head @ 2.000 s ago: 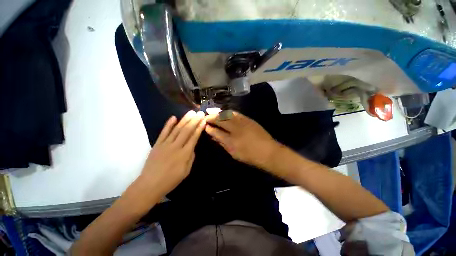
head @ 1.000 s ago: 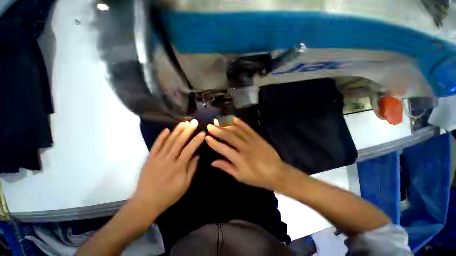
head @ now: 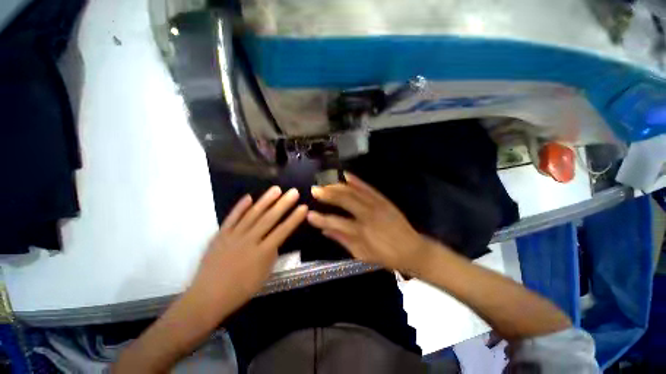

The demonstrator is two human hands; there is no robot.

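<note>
A black garment panel lies under the head of the white and blue sewing machine and spreads to the right over the table edge. My left hand lies flat on the black cloth just left of the presser foot, fingers slightly apart. My right hand rests on the cloth to the right, fingertips close to the left hand's. The needle area is blurred and dark. Whether the fingers pinch the cloth cannot be told.
More black cloth lies on the white table at the left. The grey table edge runs across in front of me. An orange item is at the right of the machine bed. Blue plastic crates stand below right.
The black cloth has moved away from me under the machine and to the right, baring the table edge between my arms. My hands stay near the presser foot, slightly lower than before.
</note>
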